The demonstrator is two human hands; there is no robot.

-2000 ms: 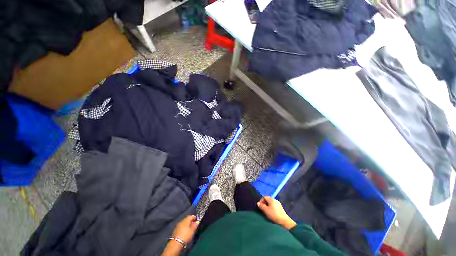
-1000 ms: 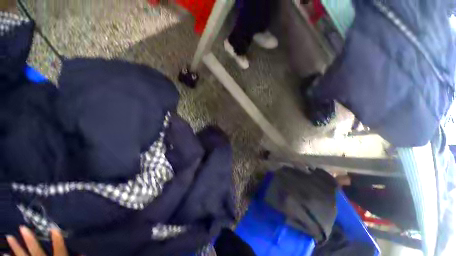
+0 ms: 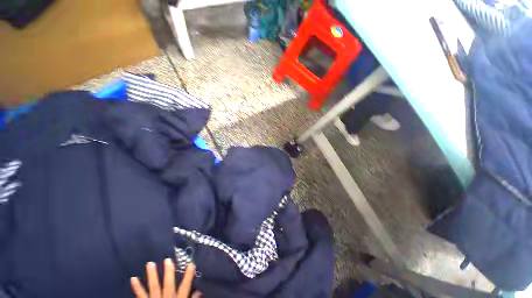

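A heap of navy garments (image 3: 140, 198) with black-and-white checked trim (image 3: 256, 259) fills the left and lower middle of the head view. My left hand (image 3: 166, 282) is at the bottom edge, cut off at the palm, with its fingers spread over the navy cloth beside a bit of checked trim. It holds nothing that I can see. Whether it presses on the cloth is unclear. My right hand is out of the picture.
A white table (image 3: 402, 52) with navy cloth (image 3: 501, 192) hanging over its edge stands at the right. A red stool (image 3: 347, 46) is at the top. Brown cardboard (image 3: 87, 43) lies upper left. A person's shoes (image 3: 385, 121) show under the table.
Two seconds ago both hands were near my lap; now the view is closer over the navy heap. My left hand is spread over it, and my right hand has left the picture. The red stool shows fully.
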